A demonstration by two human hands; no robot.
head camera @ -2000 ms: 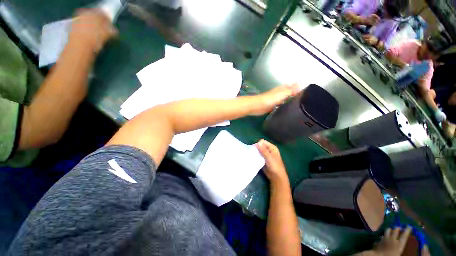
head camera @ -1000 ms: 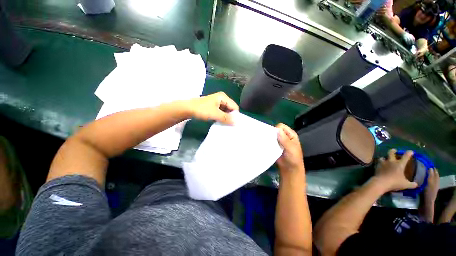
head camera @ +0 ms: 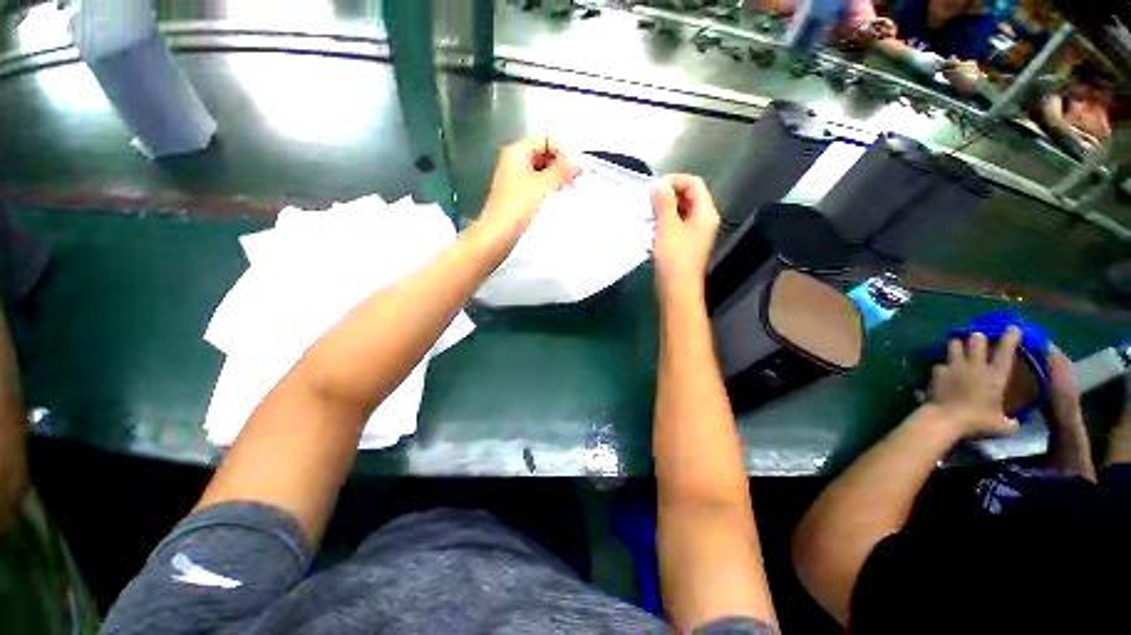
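Observation:
A white protective bag (head camera: 564,248) is stretched between my two hands in front of a dark speaker (head camera: 620,161). Only the speaker's black top edge shows behind the bag's upper edge; the bag hides most of the rest. My left hand (head camera: 533,180) pinches the bag's upper left corner. My right hand (head camera: 683,217) pinches its upper right corner. I cannot tell how far the bag is over the speaker. A fanned stack of white bags (head camera: 335,310) lies on the bench to the left, partly under my left forearm.
Larger speakers (head camera: 812,320) stand close to the right of my right forearm. A light-blue bottle (head camera: 878,300) is beside them. A neighbour's hands (head camera: 980,385) hold a blue cloth at the right. A bagged speaker (head camera: 149,81) stands on the belt at upper left. A green post (head camera: 418,99) rises beyond the stack.
Both hands have carried the bag from near my lap forward and up to the standing speaker, now mostly covered from view. A bagged speaker shows more fully at upper left as the view has shifted.

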